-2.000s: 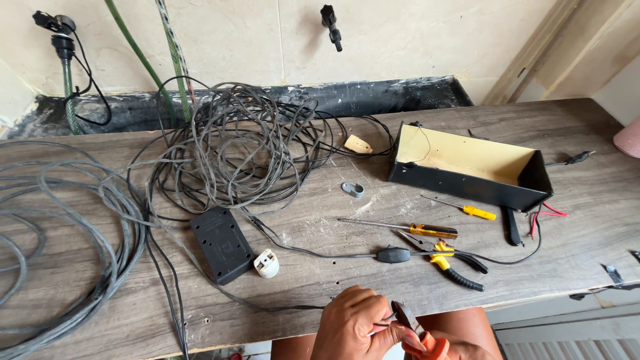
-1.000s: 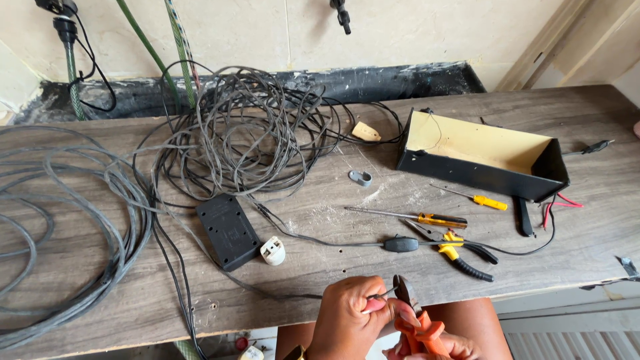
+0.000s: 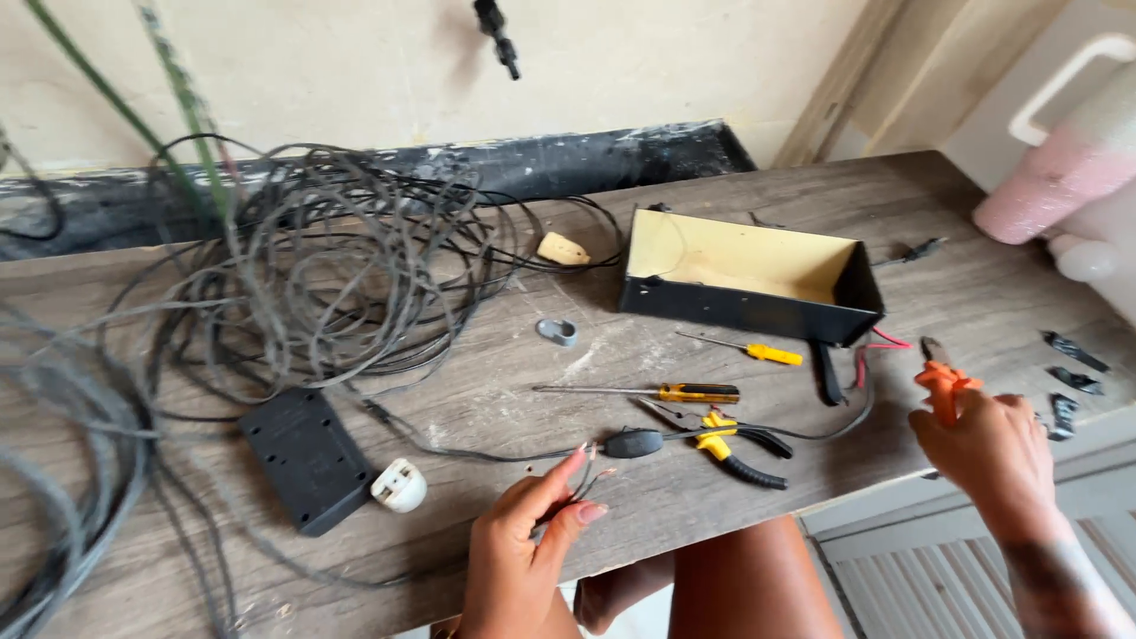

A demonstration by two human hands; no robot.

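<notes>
Between thumb and fingers, my left hand holds a dark two-core electrical cable whose split ends show bare copper. My right hand, at the right of the wooden worktop, grips orange-handled cutting pliers, jaws pointing away from me. Right of my left hand lie an inline cord switch and yellow-and-black long-nose pliers. Beyond them are a screwdriver with a yellow-and-black handle and a smaller yellow screwdriver. A black socket block and a white plug-like fitting lie left of my left hand.
Tangled cable and a grey coil cover the left side. An open black box with a cream interior stands at the back right, near red wires. A pink tumbler and black scraps are far right.
My right hand has moved right with the orange pliers, away from my left hand, where the pliers were at the cable. Bare copper now shows at the cable's ends. The view has shifted right.
</notes>
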